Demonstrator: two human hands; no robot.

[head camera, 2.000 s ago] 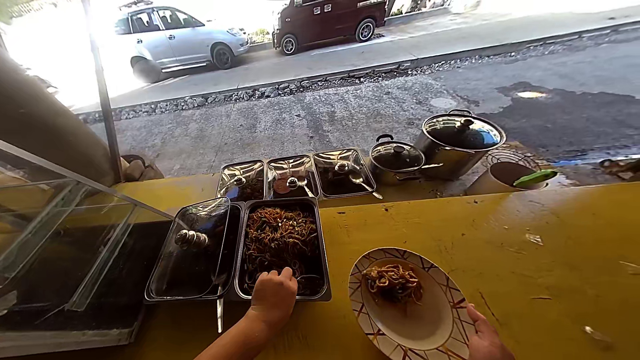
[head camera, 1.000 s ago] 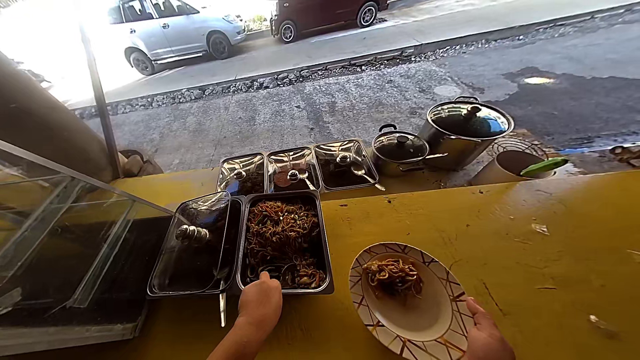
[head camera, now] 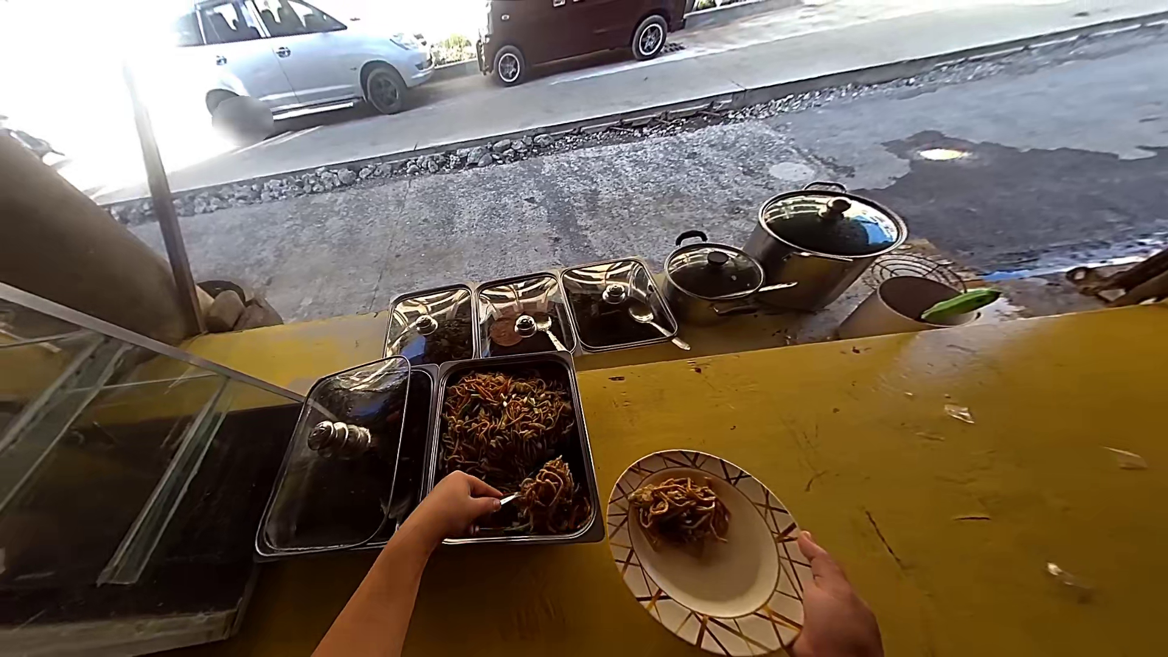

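My left hand (head camera: pixel 461 506) grips the metal handle of a serving utensil (head camera: pixel 509 499) over the near right part of a rectangular metal tray (head camera: pixel 598 511). The utensil's far end is hidden under a clump of cooked noodles (head camera: pixel 549 488); more noodles with bits of vegetable fill the tray. My right hand (head camera: pixel 832 598) holds the right rim of an oval patterned plate (head camera: pixel 721 561), tilted slightly, just right of the tray. A small heap of noodles (head camera: pixel 680 511) lies on the plate's upper left part.
A clear lid with a metal knob (head camera: pixel 339 439) leans over a second tray at left. Behind stand three smaller lidded trays (head camera: pixel 525 315), a small pot (head camera: pixel 714 271), a large stockpot (head camera: pixel 821 242) and a bin (head camera: pixel 903 306). A glass case (head camera: pixel 164 456) borders the yellow counter (head camera: pixel 958 456) on the left.
My left hand has moved right within the near end of the tray, and a clump of noodles now sits raised at the utensil. The plate stays in my right hand.
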